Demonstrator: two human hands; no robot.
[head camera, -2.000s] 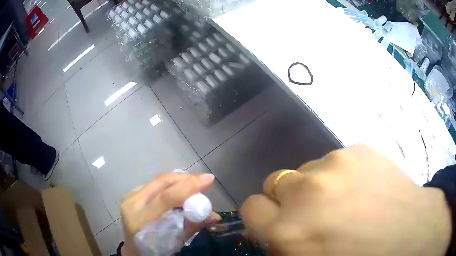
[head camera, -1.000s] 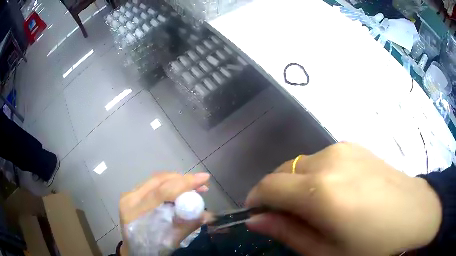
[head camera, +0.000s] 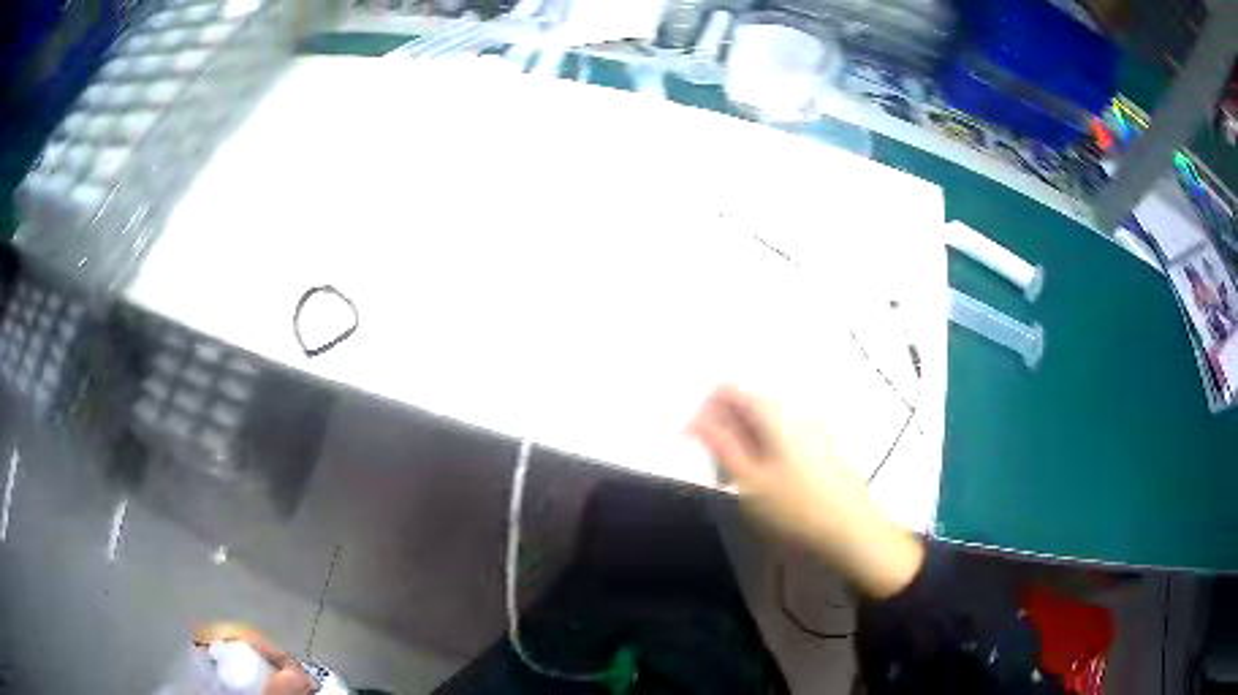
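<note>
My left hand (head camera: 278, 668) is at the bottom left, cut off by the edge and blurred. It is shut on a white round-ended piece (head camera: 239, 665) with crinkled clear film around it. My right hand (head camera: 777, 473) is blurred over the front edge of the white board (head camera: 570, 272), fingertips towards the board. Whether it holds anything cannot be told; no tweezers can be made out. A bright green air cap (head camera: 622, 668) lies low over my lap, with a pale air hose (head camera: 515, 557) running up to the board's edge.
A black loop (head camera: 326, 321) lies on the board's left, a thin dark cable (head camera: 892, 441) on its right. Two syringe barrels (head camera: 998, 326) lie on the green bench top (head camera: 1086, 448). Stacked blister trays (head camera: 122, 149) stand left. Clear plastic parts (head camera: 781, 68) line the back.
The view has swung right over the bench. My right hand has moved away from the left, onto the board's front edge. The tweezers no longer show. My left hand still holds the white piece.
</note>
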